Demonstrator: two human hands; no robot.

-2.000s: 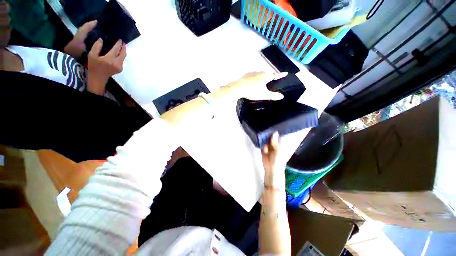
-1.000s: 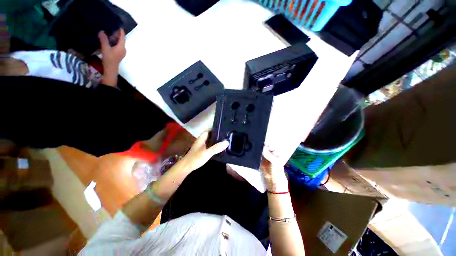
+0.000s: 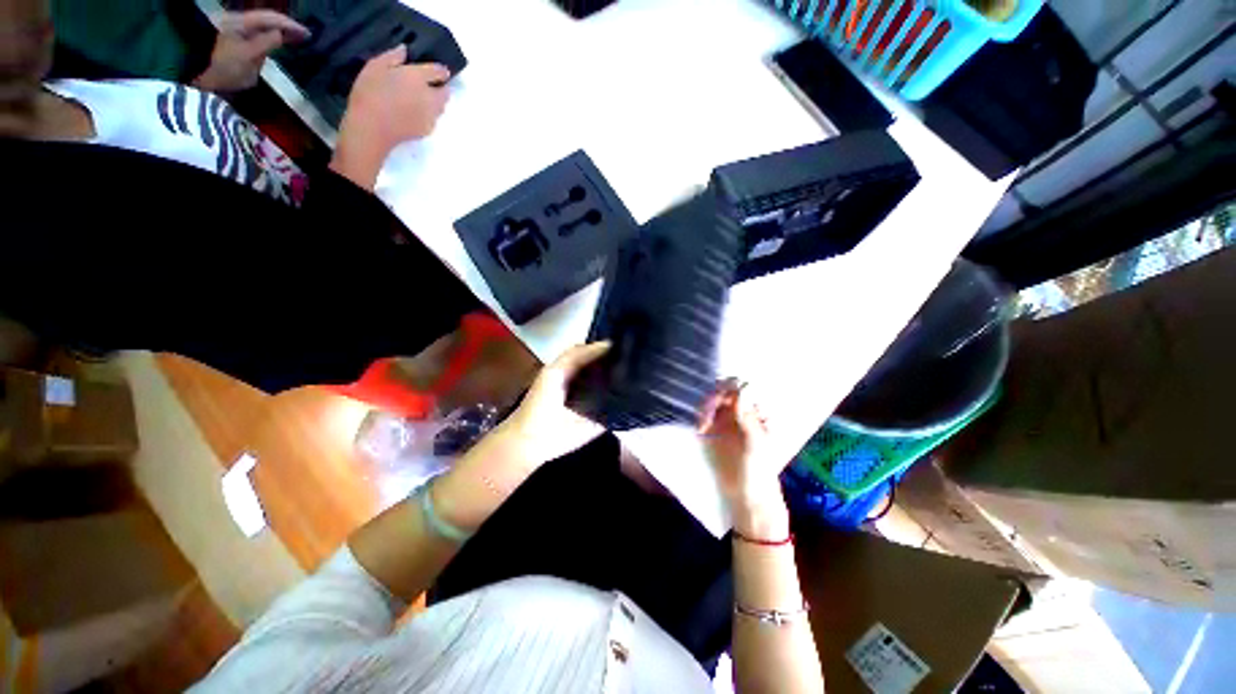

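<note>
A black tray stack (image 3: pixel 667 315) with ridged sides is tilted and slightly blurred above the near edge of the white worktable (image 3: pixel 800 355). My left hand (image 3: pixel 545 404) grips its lower left corner. My right hand (image 3: pixel 736 441) is at its lower right corner, fingers at the edge; firm contact is hard to tell. A flat black insert tray (image 3: pixel 545 237) with one large recess and two small keyhole-like recesses lies to the left. Another black tray stack (image 3: pixel 815 203) stands on its side behind the held one.
A smartphone (image 3: pixel 831 84), a light blue basket (image 3: pixel 895 38) and a black block (image 3: pixel 1010 102) are at the back right. A lined bin (image 3: pixel 924 355) and open cartons (image 3: pixel 915 610) are right. Another person's hands (image 3: pixel 393 98) hold a black tray at upper left.
The held stack has turned from showing its recessed face to showing its ridged side. The neighbour's hands and tray have moved right. The view has shifted slightly.
</note>
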